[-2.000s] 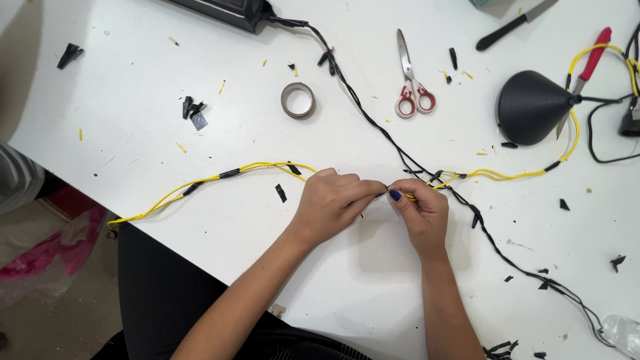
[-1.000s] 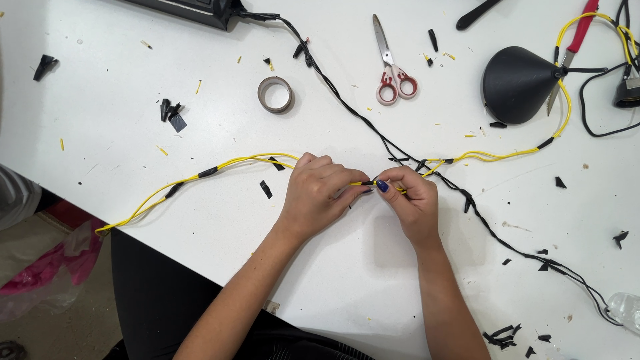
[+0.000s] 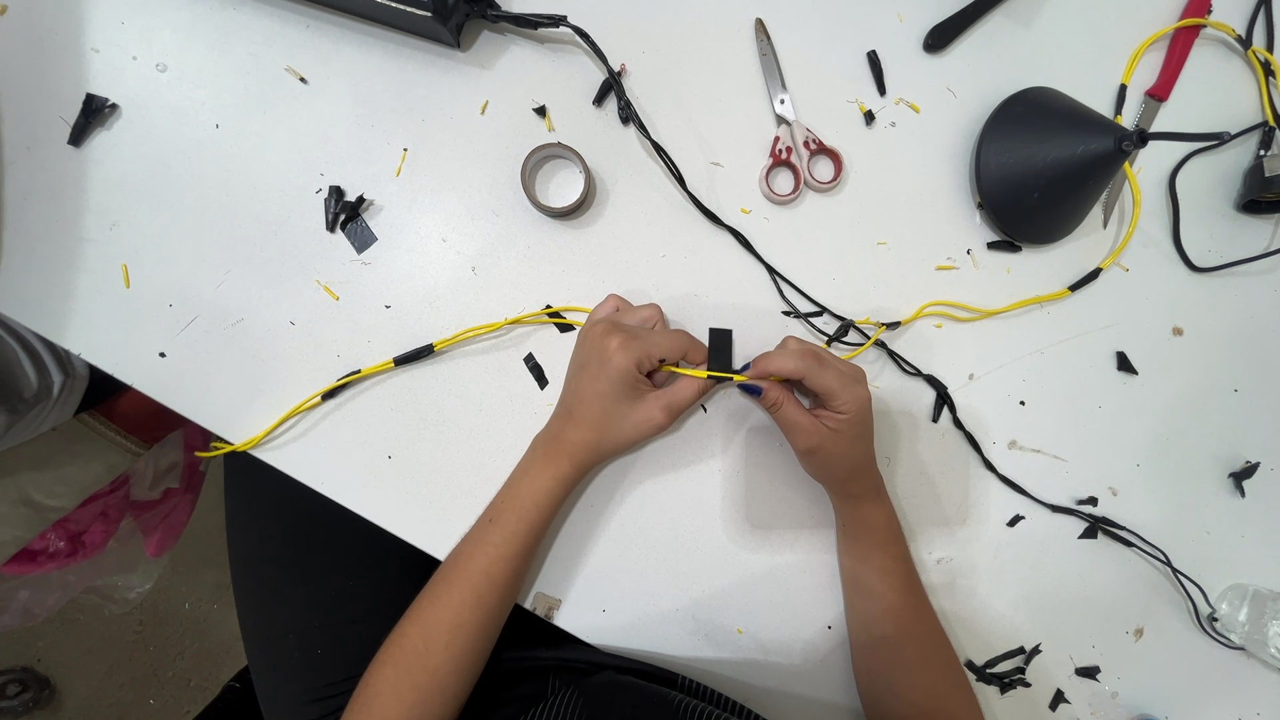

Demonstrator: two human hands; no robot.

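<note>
My left hand grips the twin yellow electrical wires, which run off to the left and hang just past the table's edge. My right hand pinches the same wires a short way to the right. Between the two hands a strip of black electrical tape stands up from the wires, its lower end against them. Short bands of black tape bind the wires at several places. Right of my right hand, the yellow wires meet the twisted black cable, then continue toward a black cone-shaped cover.
A roll of tape and red-and-white-handled scissors lie beyond my hands. A red-handled knife is partly behind the cone. A black handle is at the top edge. Black tape scraps and yellow wire bits are scattered about the white table.
The black tape strip now stands up plainly between my hands, where the earlier frames show none upright. My hands are slightly farther apart on the wires.
</note>
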